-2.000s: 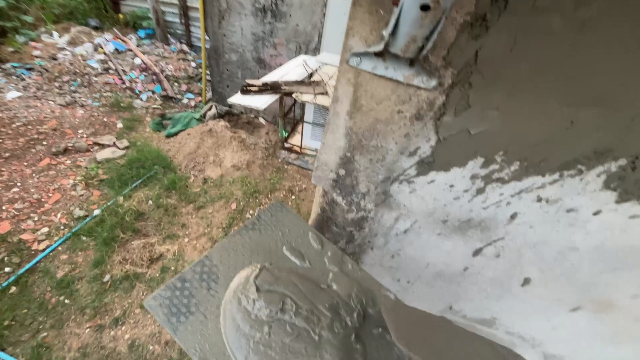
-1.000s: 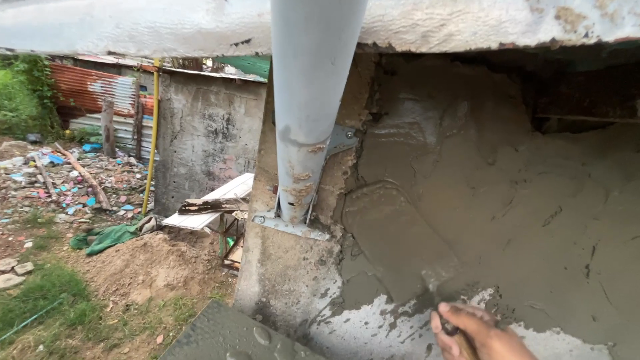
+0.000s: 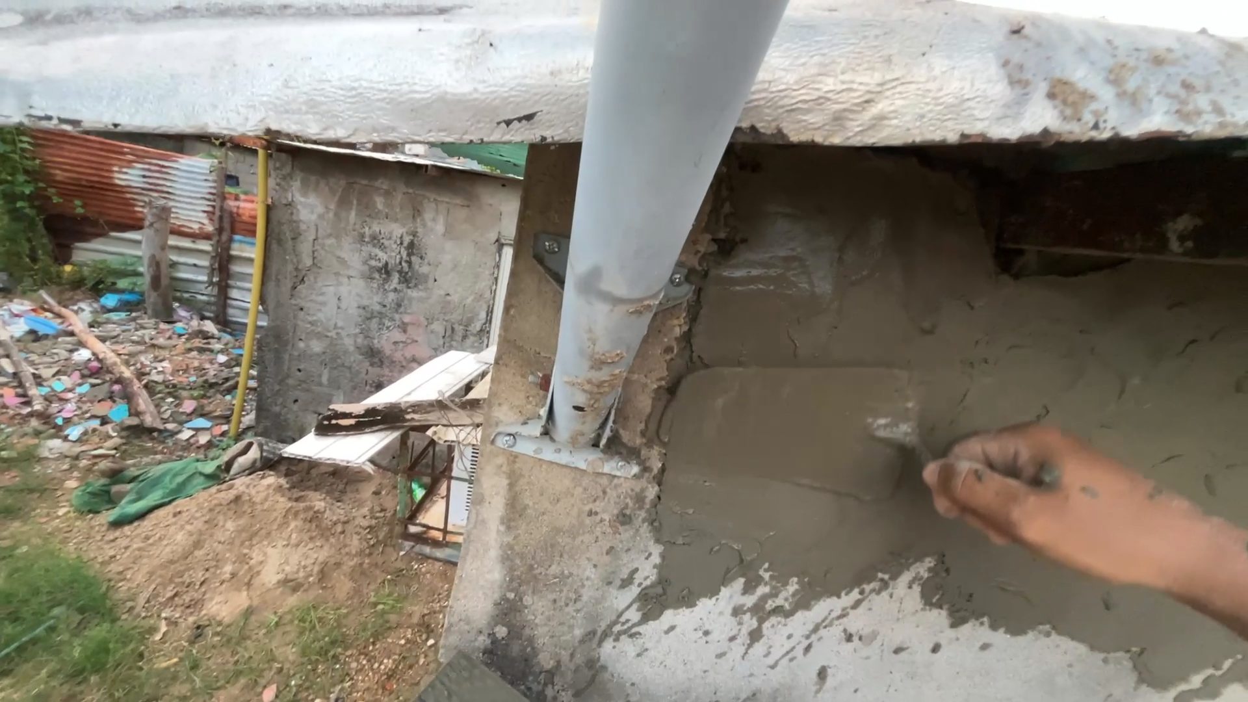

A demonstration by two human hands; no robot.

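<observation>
My right hand (image 3: 1014,483) reaches in from the right and grips the handle of a plastering trowel. The trowel's mortar-coated blade (image 3: 790,424) lies against wet grey mortar (image 3: 1053,361) on the wall, just right of the pipe bracket. Below the mortar, a pale wall surface (image 3: 877,648) shows with a ragged, splattered border. At the bottom edge, a corner of a mortar board (image 3: 471,681) is visible. My left hand is out of the picture.
A grey metal pipe (image 3: 643,195) slants down to a bolted bracket (image 3: 565,453) on the concrete column. A painted beam (image 3: 390,73) crosses above. Left and lower are a yellow pipe (image 3: 253,292), white panels (image 3: 390,405), a sand heap (image 3: 244,546) and rubble (image 3: 195,370).
Two seconds ago the mortar board with a heap of mortar was largely in view; now only its corner shows. My right hand and trowel have come into view and moved up the wall. The view has tilted up.
</observation>
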